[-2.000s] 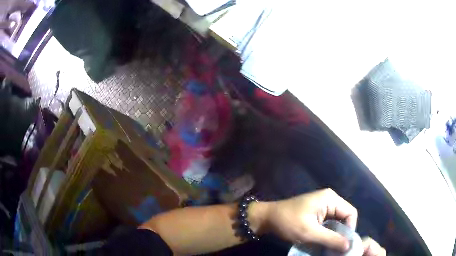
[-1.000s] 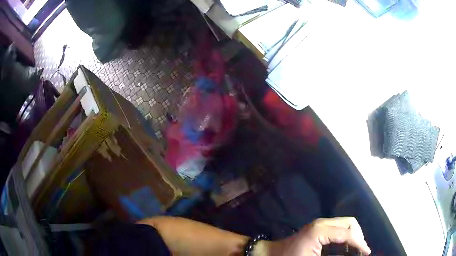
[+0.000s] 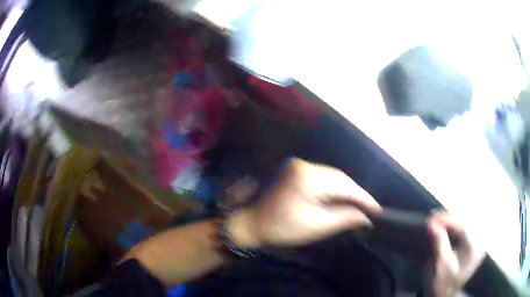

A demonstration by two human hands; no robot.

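My left hand (image 3: 308,206), with a dark bead bracelet at the wrist, pinches one end of a dark cloth piece (image 3: 404,218) over my lap. My right hand (image 3: 453,246) pinches its other end at the lower right. The piece is stretched between the two hands and blurred, so its outline is hard to tell. A loose pile of grey textured pieces (image 3: 430,84) lies on the white table, beyond the hands.
The white table (image 3: 348,52) has a dark edge running diagonally. Pale flat pieces (image 3: 255,55) lie at its left edge. An open cardboard box (image 3: 116,203) stands at the lower left, with a pink and blue plastic bag (image 3: 192,116) beside it on the floor.
My left hand has moved up and to the left. My right hand has come into view, and the dark piece now shows between both hands. The view has shifted and blurred.
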